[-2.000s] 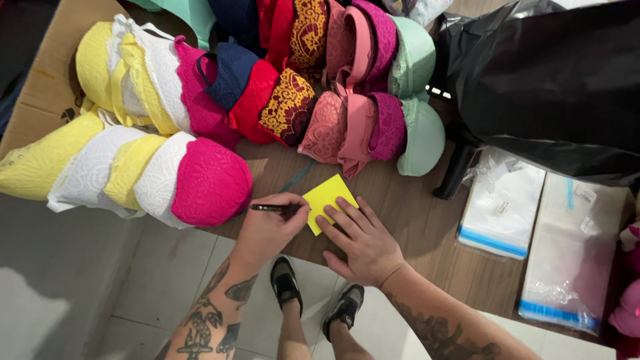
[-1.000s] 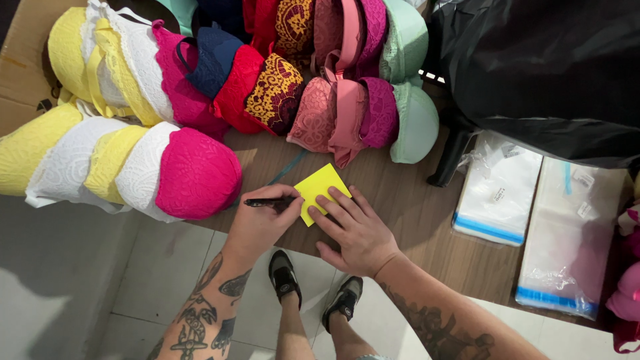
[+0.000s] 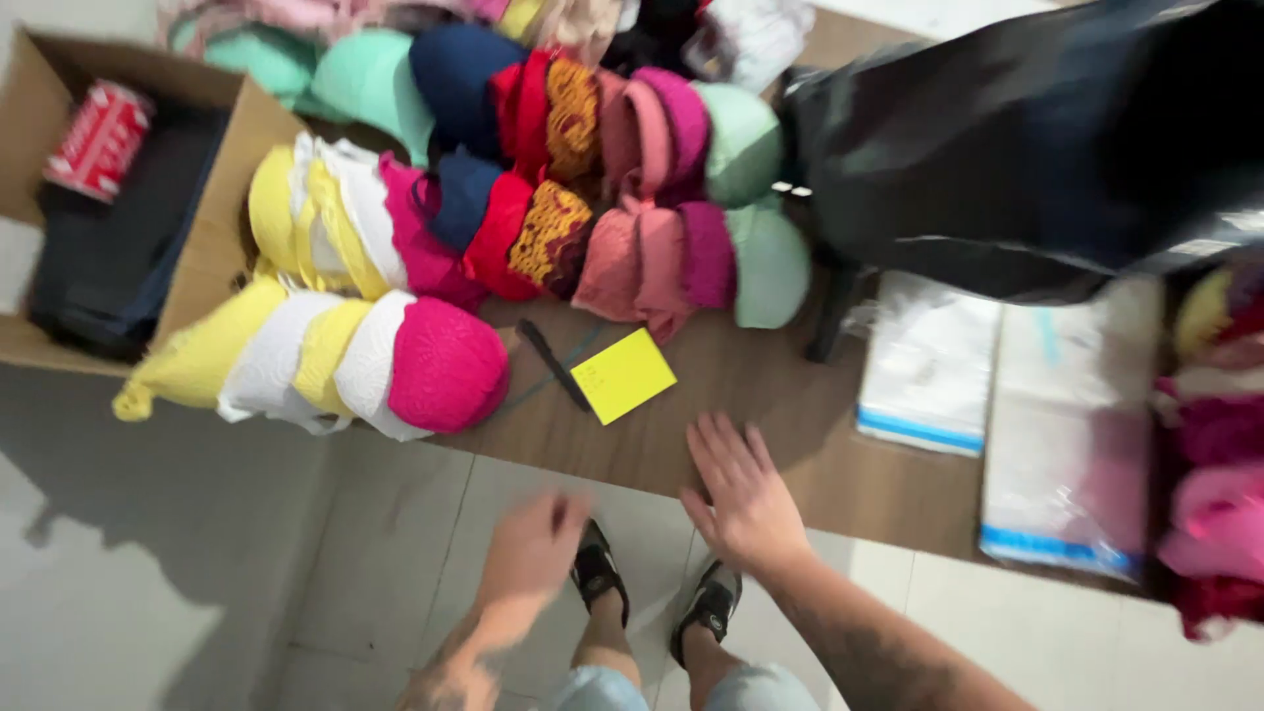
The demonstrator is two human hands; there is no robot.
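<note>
A yellow sticky note pad (image 3: 624, 376) with faint writing at its left lies on the brown wooden table (image 3: 790, 425). The black pen (image 3: 553, 365) rests beside the pad's left corner, with no hand on it. My left hand (image 3: 538, 538), blurred and with curled fingers, is over the table's near edge, below the pen; no object shows in it. Palm down near that edge, my right hand (image 3: 741, 484) has its fingers slightly apart and touches the wood, below and right of the pad. Rows of padded bras (image 3: 449, 365) in several colours stand behind and left of the pad.
An open cardboard box (image 3: 212, 217) at the left holds dark folded items and a red-and-white pack (image 3: 99, 140). Clear plastic bags (image 3: 928, 365) with blue strips lie at the right, near a large black plastic bag (image 3: 987, 158). More pink garments (image 3: 1220, 523) sit at the right edge.
My left hand has let go of the pen and moved back from the pad. My right hand has come off the pad onto the table. The view has shifted to take in the box.
</note>
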